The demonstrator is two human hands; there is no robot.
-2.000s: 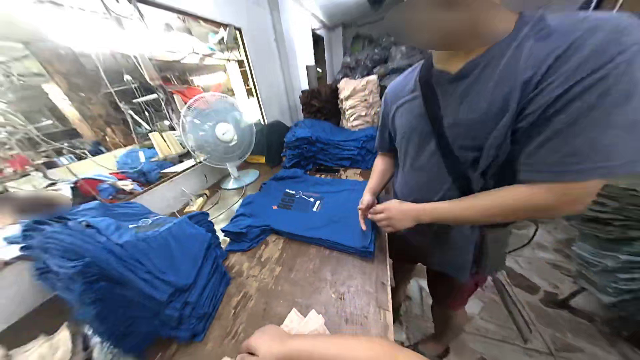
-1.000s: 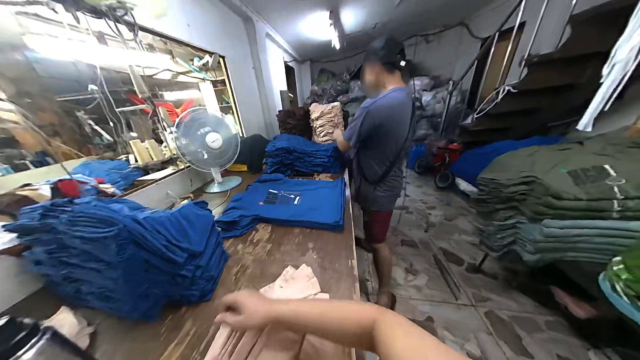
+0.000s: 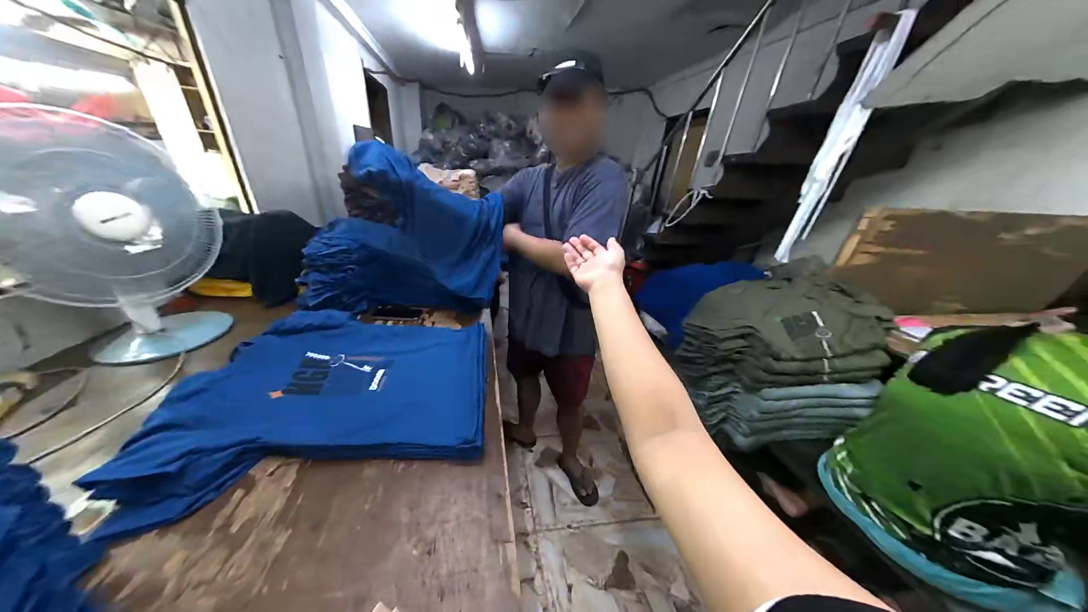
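My right hand [image 3: 595, 262] reaches forward over the aisle, palm up, with its fingers apart and nothing in it. My left hand does not show. Beyond my hand a co-worker [image 3: 565, 221] in a cap holds up a blue shirt [image 3: 442, 221] above a pile of folded blue fabric [image 3: 365, 263]. Nearer on the wooden table lies a flat stack of blue printed T-shirts [image 3: 391, 408], with sleeves spread to the left. Part of another blue garment pile [image 3: 34, 527] shows at the lower left edge.
An electric fan [image 3: 161, 336] stands on the table at left, beside loose cables. Right of the tiled aisle [image 3: 586, 544] are stacked olive shirts [image 3: 790, 340] and a green printed jersey [image 3: 977, 442]. Stairs with a metal railing rise behind. Filled plastic bags [image 3: 484, 140] lie at the back.
My right hand has left the beige fabric on the table and is now stretched forward, palm up. The co-worker has turned toward me and now holds up a blue shirt. The view has shifted forward.
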